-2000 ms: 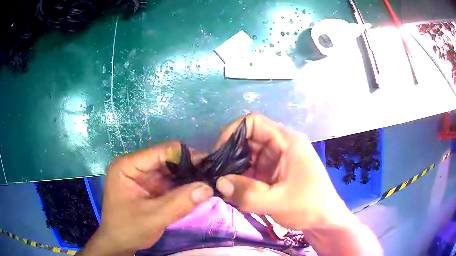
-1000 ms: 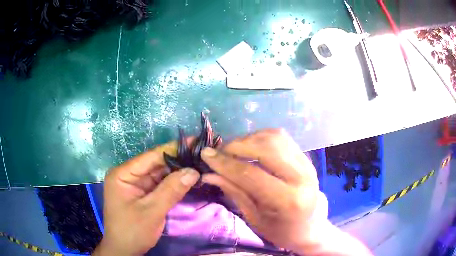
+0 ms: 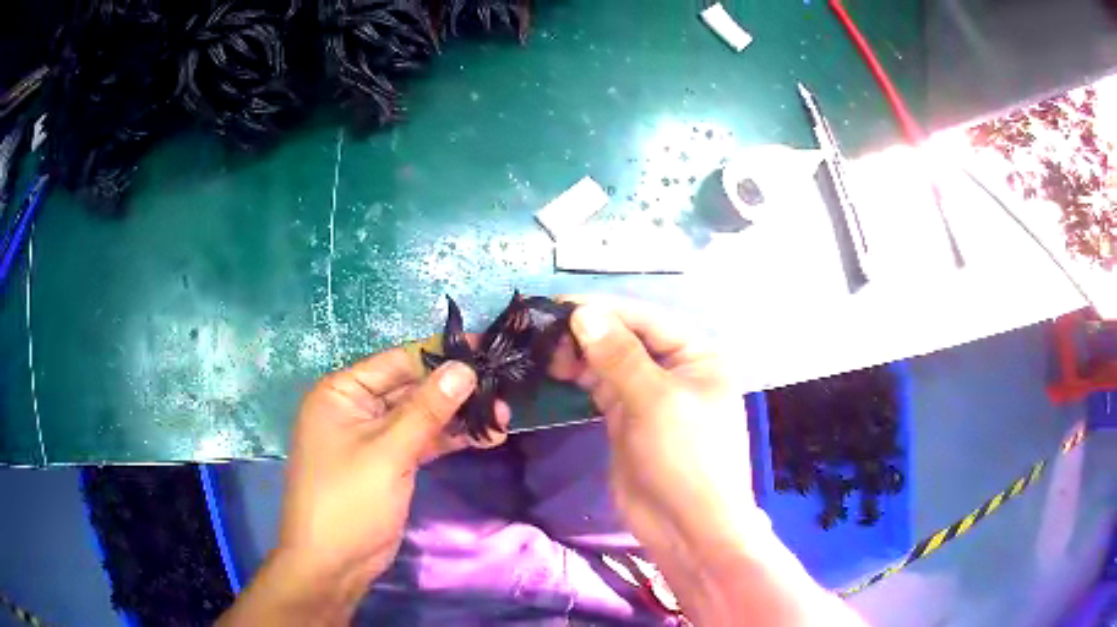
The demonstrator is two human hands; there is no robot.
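A black glossy figure hair piece (image 3: pixel 490 363) with pointed locks is held between both hands at the table's front edge. My left hand (image 3: pixel 390 423) pinches its left part, with the thumb on top of the locks. My right hand (image 3: pixel 637 380) grips its right end between thumb and fingers. The fingers hide parts of the piece, and I cannot tell whether it is one part or two sections touching.
Black hair pieces (image 3: pixel 233 61) are heaped at the table's far left. A white strip (image 3: pixel 619 249), white block (image 3: pixel 576 206), glue bottle (image 3: pixel 750 186), craft knife (image 3: pixel 835 184) and red-handled brush (image 3: pixel 876 64) lie beyond my hands. Blue bins (image 3: pixel 906 429) of black parts stand below the edge.
The view has shifted, showing more of the heap. My right hand has moved from the middle of the locks to the right end, and the piece now looks wider.
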